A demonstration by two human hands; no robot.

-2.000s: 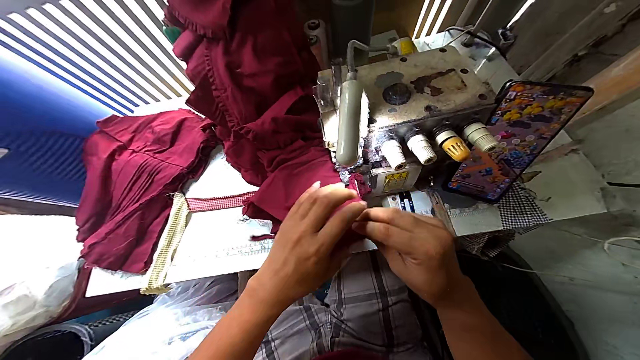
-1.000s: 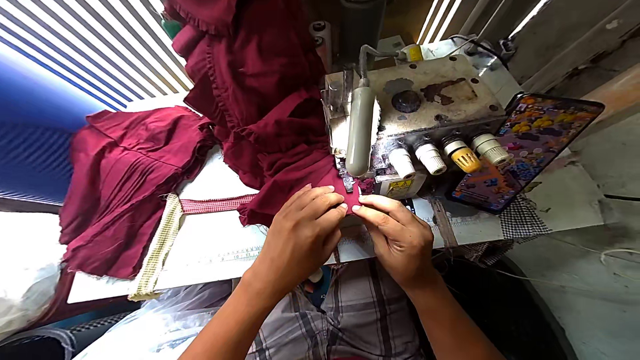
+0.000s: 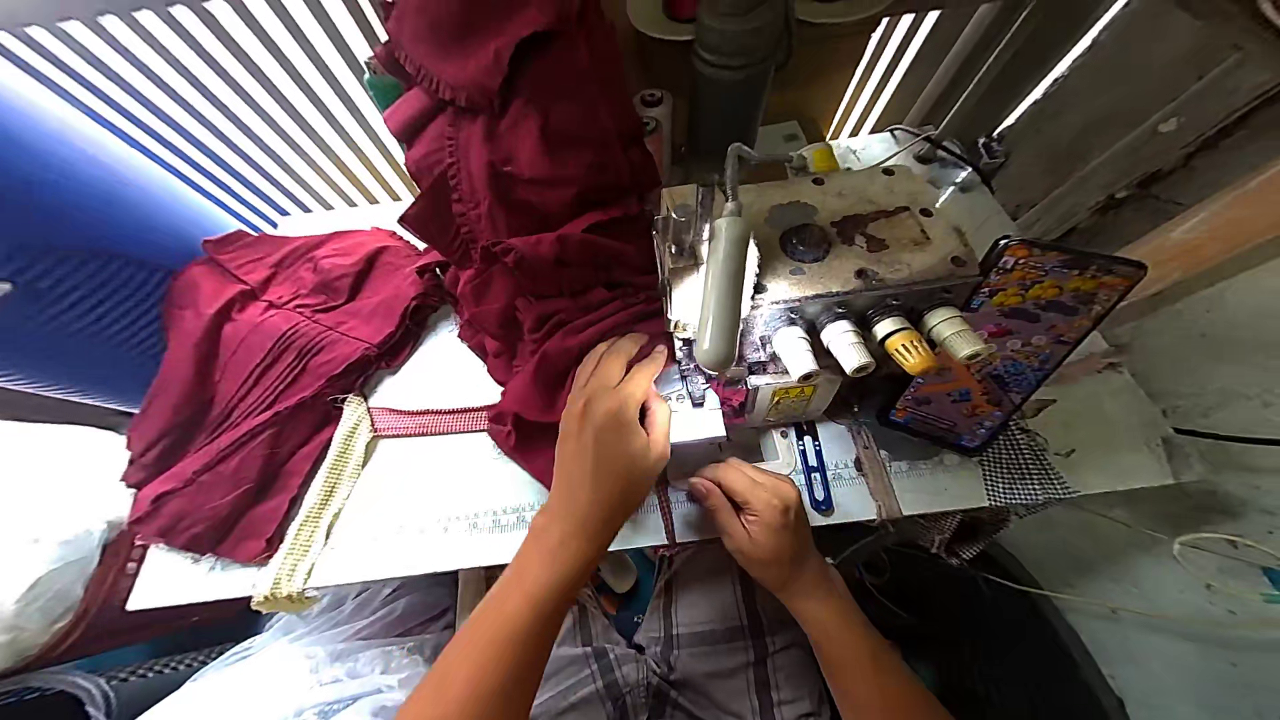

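Observation:
Dark red gathered fabric (image 3: 560, 270) runs down from the back to the left of an overlock sewing machine (image 3: 850, 240). My left hand (image 3: 610, 430) lies on its lower end, fingertips close to the presser foot (image 3: 692, 375). My right hand (image 3: 755, 510) rests at the table edge in front of the machine, thumb and fingers bent together; whether anything thin is between them cannot be told. Beside it lies a blue thread snipper (image 3: 815, 468). A small piece of red cloth (image 3: 733, 398) shows right of the presser foot.
Another dark red garment piece (image 3: 290, 390) lies at the left, near a yellow checked strip (image 3: 325, 500) and a red checked strip (image 3: 430, 421). A phone (image 3: 1020, 340) leans at the machine's right. A lamp (image 3: 722, 295) hangs over the needle area. Black checked cloth (image 3: 1025, 465) sits at the right edge.
My left hand has moved up the fabric beside the presser foot. My right hand has come away from the fabric, towards the table's front edge; the two hands were close together before.

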